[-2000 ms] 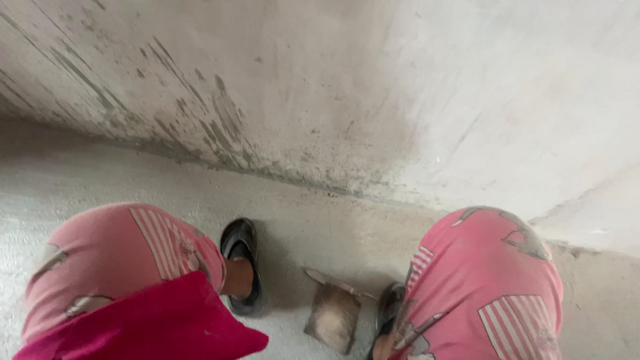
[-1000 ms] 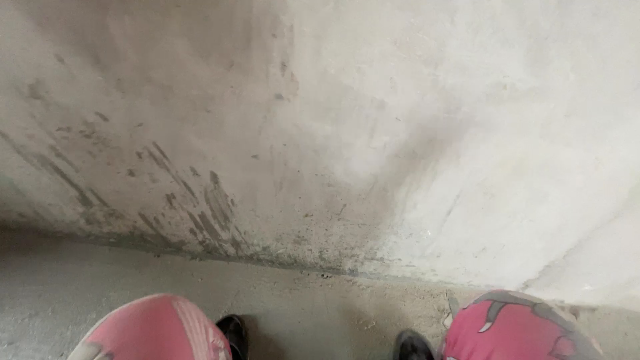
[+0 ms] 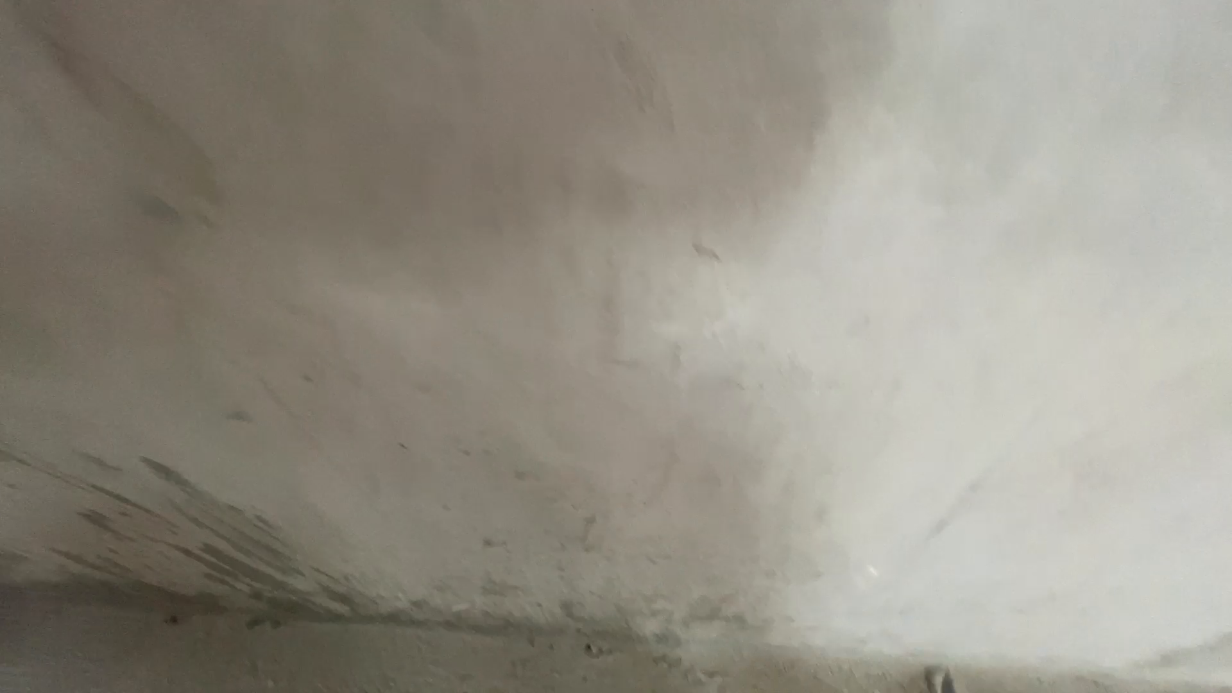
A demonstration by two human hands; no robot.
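Observation:
Neither my left hand nor my right hand shows in the head view, so what they hold or touch cannot be seen. A pale plastered wall (image 3: pixel 597 337) fills most of the picture. Dark slanting streaks (image 3: pixel 221 549) mark its lower left part. The upper left of the wall looks darker and browner, while the right side is brighter.
Along the bottom edge runs a strip of grey concrete floor (image 3: pixel 433 664), meeting the wall in a rough, dirty joint. A small dark object (image 3: pixel 938 680), too little shown to name, juts in at the bottom right.
The view has tilted up the wall. The knees in pink patterned cloth and the dark shoes, seen earlier, are out of view, as is the flat blade-like tool seen on the floor at first.

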